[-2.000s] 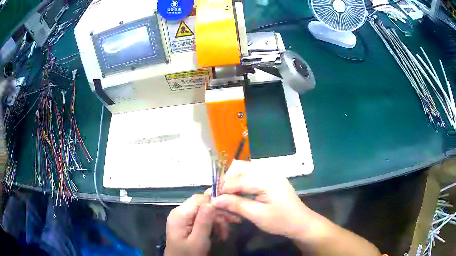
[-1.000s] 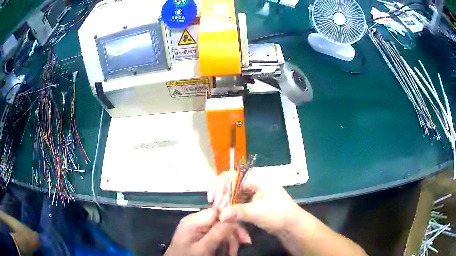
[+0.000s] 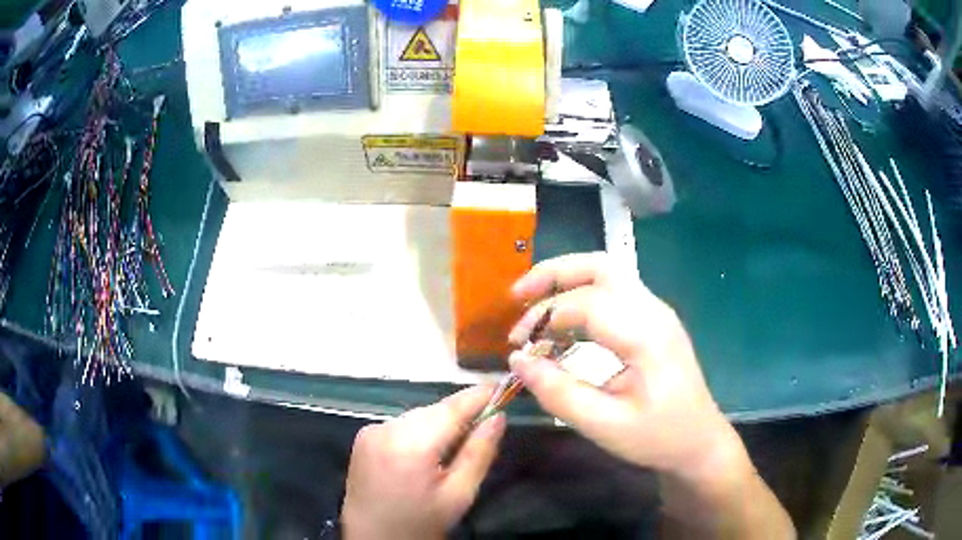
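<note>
A thin wire bundle (image 3: 506,394) with orange, white and dark strands runs slanting between my two hands, in front of the orange guard. My left hand (image 3: 417,464) grips its lower end between thumb and fingers. My right hand (image 3: 622,369) pinches its upper end near the small dark tips, fingers curled around them. The taping machine (image 3: 316,169) stands behind, with its orange guard (image 3: 494,274) in upper and lower blocks. The tape roll (image 3: 641,171) sits to the right of the guard. The bundle is outside the gap between the blocks.
A loose wire pile (image 3: 100,243) lies left of the machine. A desk fan (image 3: 738,47) stands behind right. Taped bundles (image 3: 860,195) and white tubes (image 3: 918,253) lie far right. A carton (image 3: 860,475) is below the right bench edge. A blue stool-like object (image 3: 174,501) is lower left.
My right hand has moved up and right from my left hand, opening a short span of bundle between them. The bundle now slants up to the right. The view has shifted slightly.
</note>
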